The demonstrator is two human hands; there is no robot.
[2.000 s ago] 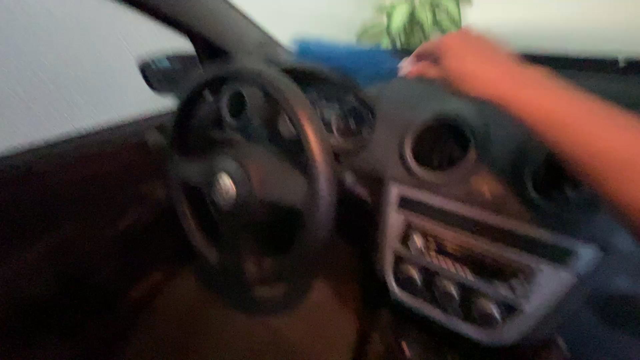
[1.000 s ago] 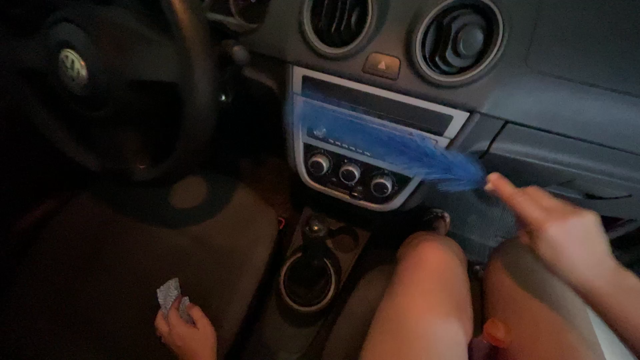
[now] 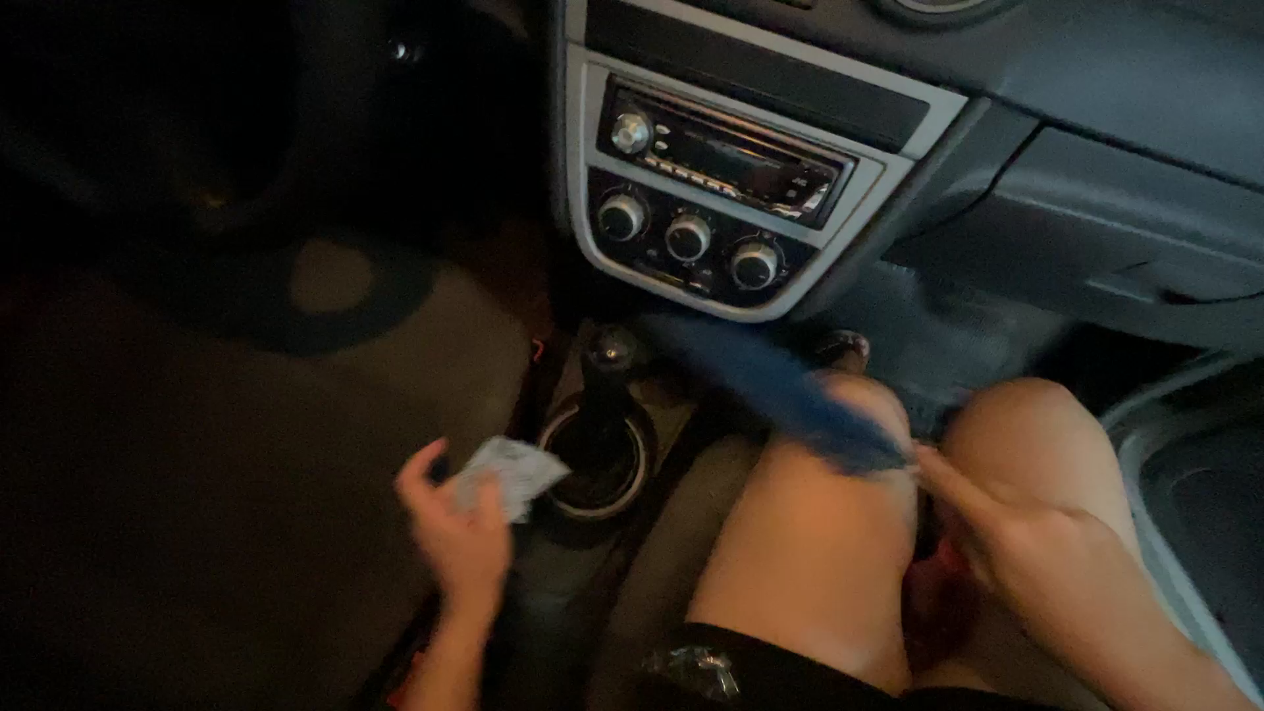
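My right hand (image 3: 1027, 533) grips the near end of a blue duster (image 3: 790, 395), blurred by motion, which slants up and left over my knee toward the gear lever (image 3: 607, 351). Its handle is hidden inside my hand. At lower left, my left hand (image 3: 459, 523) holds a crumpled pale grey piece of paper or cloth (image 3: 509, 479) between thumb and fingers, just left of the round ring at the base of the lever. Above the duster is the centre console with a car radio (image 3: 726, 153) and several round control knobs (image 3: 688, 238).
The driver's seat (image 3: 444, 375) lies in shadow at the left, below the dark steering wheel area. My bare legs (image 3: 810, 553) fill the lower middle. A glove compartment (image 3: 1116, 232) is at the right, with the door pocket (image 3: 1205, 513) below it.
The duster has moved down from the radio panel to above my knee, still in my right hand. My left hand, with the pale piece, is now beside the gear lever's ring. The view has moved closer and lower.
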